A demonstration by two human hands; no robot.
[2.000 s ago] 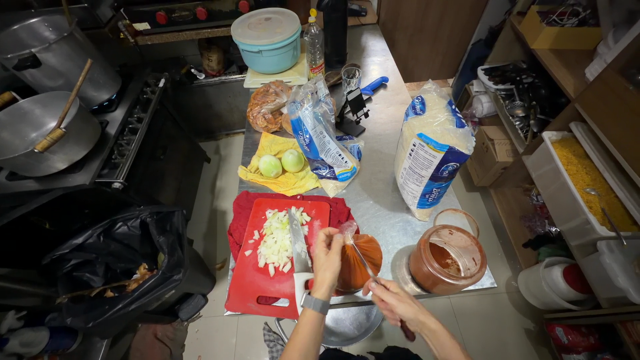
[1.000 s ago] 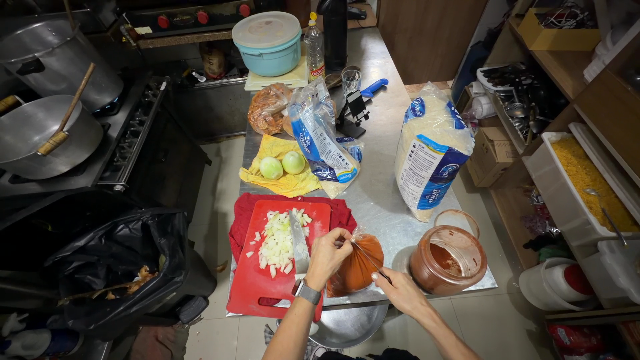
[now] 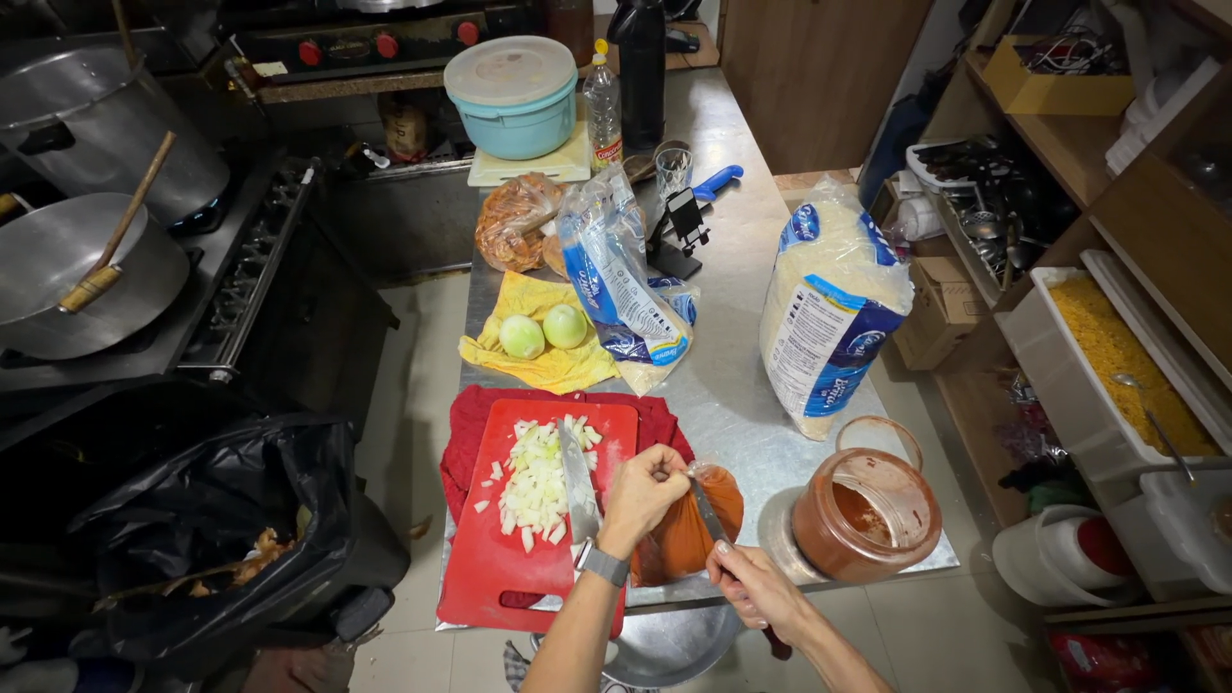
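My left hand point(image 3: 647, 496) pinches the gathered top of a clear plastic bag of orange-red powder point(image 3: 679, 539) at the table's front edge. In my right hand point(image 3: 756, 582) is a small knife point(image 3: 707, 505), its blade against the bag near its top. Left of the bag, a red cutting board point(image 3: 481, 577) on a red cloth point(image 3: 462, 452) bears chopped onion point(image 3: 529, 481) and a large kitchen knife point(image 3: 577, 481). To the right stands an open plastic jar point(image 3: 857, 539) with reddish powder inside, a clear round lid point(image 3: 881, 443) beside it.
Two peeled onions point(image 3: 544, 330) lie on a yellow cloth point(image 3: 491, 356). Behind are a part-used bag point(image 3: 616, 289), a phone holder point(image 3: 685, 221), a blue-handled utensil point(image 3: 717, 183) and a turquoise tub point(image 3: 520, 125). A tall filled bag point(image 3: 818, 318) stands at right. A metal bowl point(image 3: 674, 650) sits below the table edge.
My left hand has moved from beside the bag's top to gripping its gathered neck, and the knife blade has come up against the bag near that hand.
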